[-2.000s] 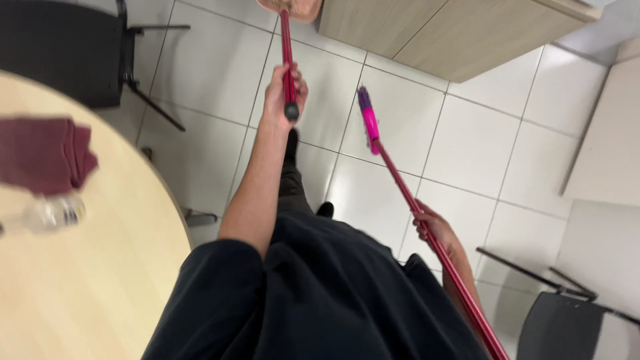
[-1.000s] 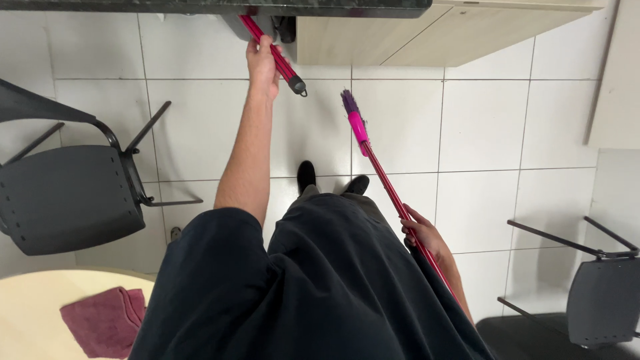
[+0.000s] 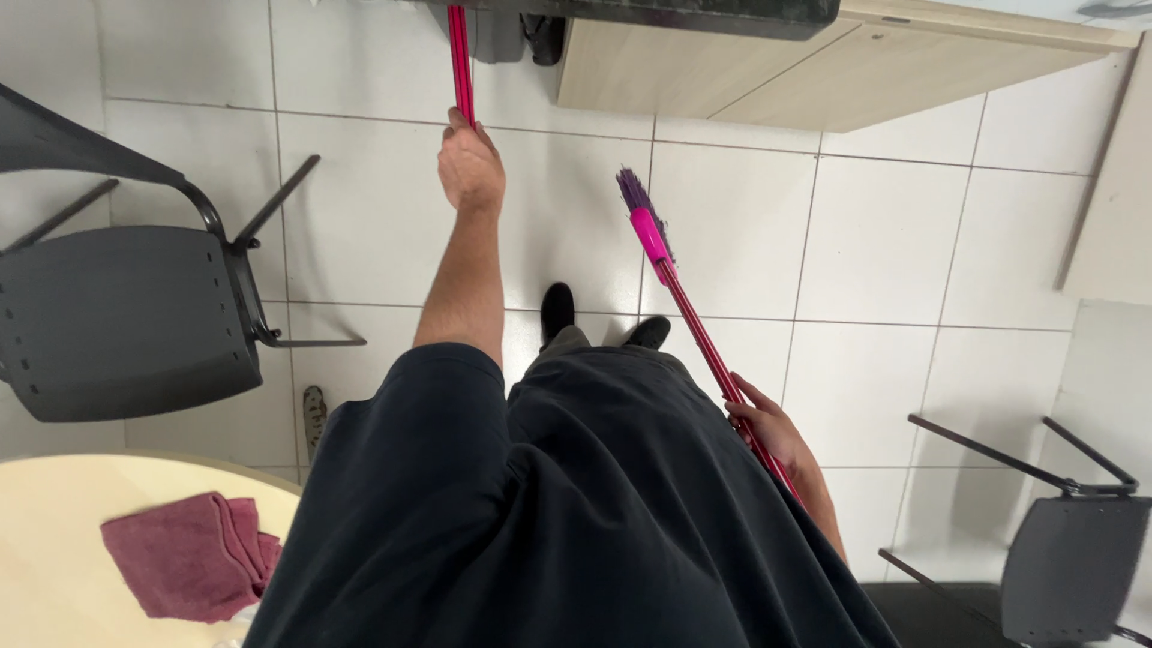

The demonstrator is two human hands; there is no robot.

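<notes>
My left hand is closed around a red pole, whose far end is hidden beneath the dark countertop edge. On the right, my right hand grips the red handle of a broom. The broom's pink head with dark purple bristles points away from me, above the tiled floor; whether it touches the tiles I cannot tell. Behind my right hand, the rest of the handle passes out of sight beside my dark shirt.
A dark stone countertop and a light wood cabinet stand ahead. Dark chairs are at left and right. A round table at lower left holds a folded maroon cloth. A patterned shoe shows near it.
The pole in my left hand now reaches under the countertop; its black-tipped end, seen earlier near that hand, no longer shows. My right hand still holds the broom. The view has turned.
</notes>
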